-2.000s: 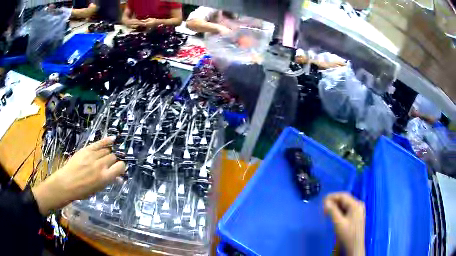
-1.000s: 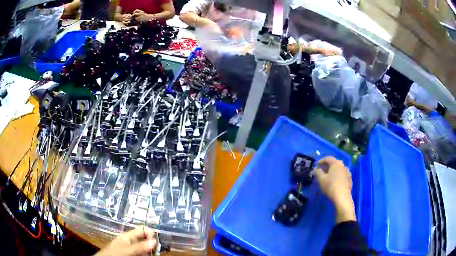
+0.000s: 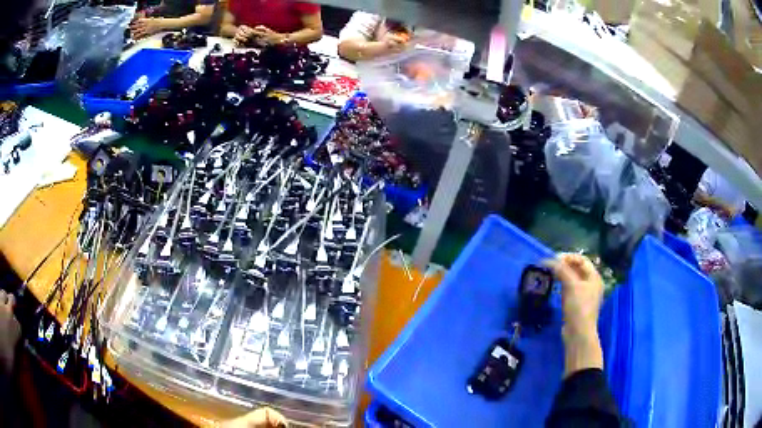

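Two black housings lie in the blue tray (image 3: pixel 434 351), the upper housing (image 3: pixel 535 288) and the lower housing (image 3: pixel 499 368), near each other. My right hand (image 3: pixel 578 280) is over the tray at the upper housing's right side, fingers bent; whether it grips the housing is unclear. My left hand (image 3: pixel 261 418) is cut off by the bottom edge, below the clear tray; what it holds is hidden. The clear blister tray (image 3: pixel 209 389) carries rows of black cabled assemblies (image 3: pixel 242 219) with grey-white leads.
Loose wire leads (image 3: pixel 83 334) hang over the left bench edge. A dark-red heap of parts (image 3: pixel 234 84) lies behind. A metal post (image 3: pixel 447 196) stands behind the blue tray. More blue trays (image 3: pixel 668 334) are at right. Co-workers' hands (image 3: pixel 259 35) show across the bench.
My right hand has moved slightly up at the upper housing, which now sits more upright. My left hand went from over the clear tray to the bottom edge and is now mostly out of view.
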